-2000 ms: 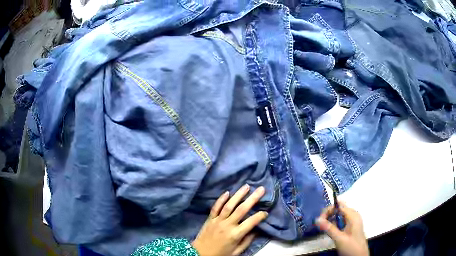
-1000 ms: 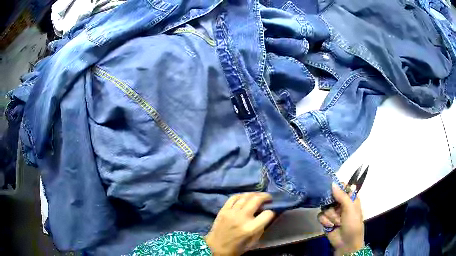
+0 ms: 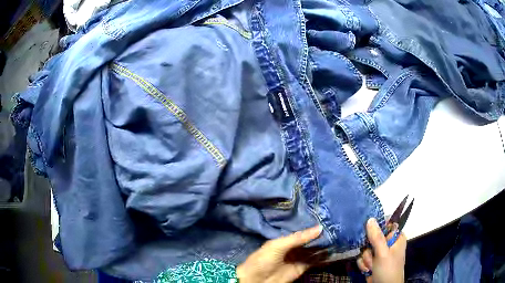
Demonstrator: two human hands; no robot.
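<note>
A faded blue denim garment (image 3: 171,127), inside out with yellow stitched seams, lies spread over the table. Its collar-like stitched band (image 3: 343,182) runs down to the lower right, with a small dark label (image 3: 283,106) beside it. My left hand (image 3: 282,254) has its thumb on top of the band's lower end and its fingers at or under the cloth edge. My right hand (image 3: 384,251) pinches the band's right corner and also holds small snips (image 3: 400,220), blades apart and pointing up and away from the cloth.
More denim garments (image 3: 437,50) are heaped at the back right, with a stitched cuff (image 3: 354,130) near the band. The white table (image 3: 443,166) has a curved front edge. White cloth (image 3: 83,12) shows at the top left. Denim hangs below the table at the lower right.
My left hand has moved from flat on the garment to the band's lower end. My right hand has turned the snips upward and taken the corner. The garment has shifted slightly up and left.
</note>
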